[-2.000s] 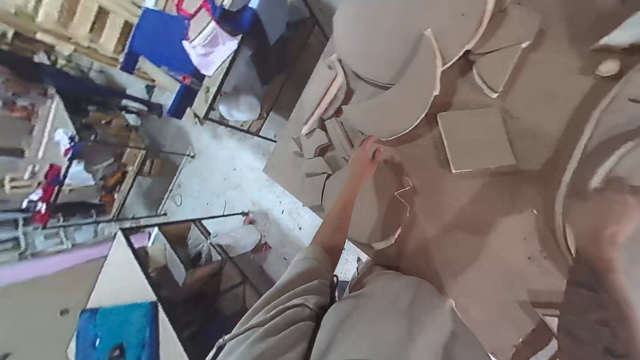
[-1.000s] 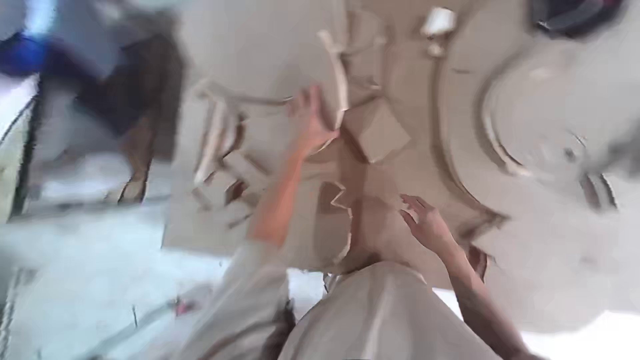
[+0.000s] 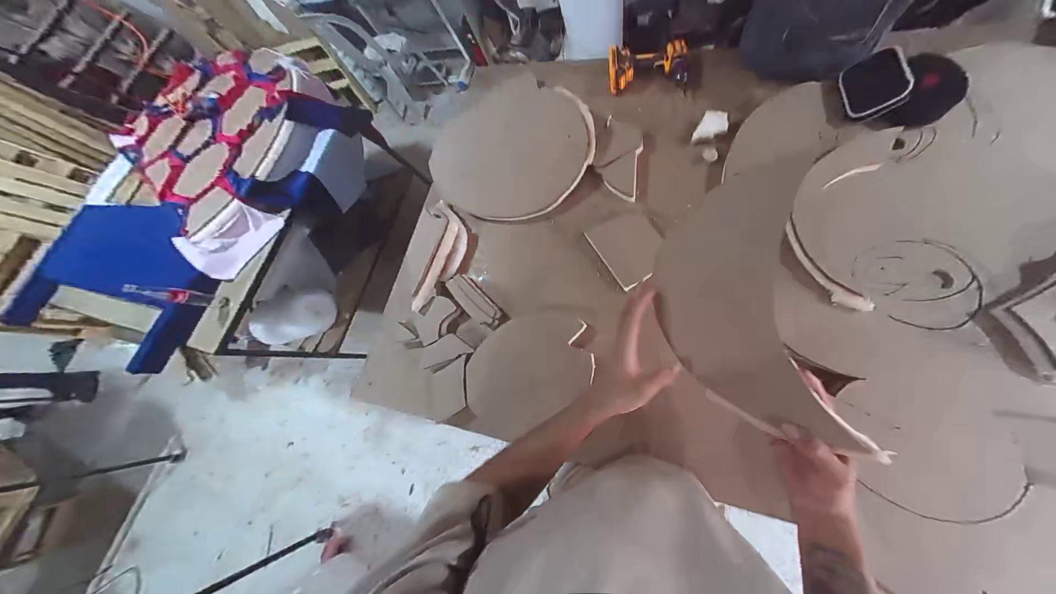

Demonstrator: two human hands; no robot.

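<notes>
My right hand [image 3: 815, 469] grips the narrow lower end of a large crescent-shaped flat brown panel [image 3: 726, 272], perhaps cardboard or fibreboard. My left hand [image 3: 631, 363] has its fingers spread beside the panel's left edge; whether it touches the edge is unclear. A small square piece [image 3: 625, 249] lies just beyond my left fingertips. Left of that hand is a rounded piece with a notched edge [image 3: 528, 371]. Farther off rests a large round piece [image 3: 511, 148]. To the right, a board bears drawn curved lines [image 3: 916, 285].
Offcuts [image 3: 445, 330] lie along the left edge of the brown work surface. Yellow-and-black power tools [image 3: 648, 66] stand at its far side. A smartwatch-like object [image 3: 876, 82] rests at the far right. A blue-legged table [image 3: 124, 239] holds fabric-covered items at the left.
My right hand, apart from any panel one second ago, now grips the crescent panel. My left hand has left the offcut area on the left. The view has shifted widely.
</notes>
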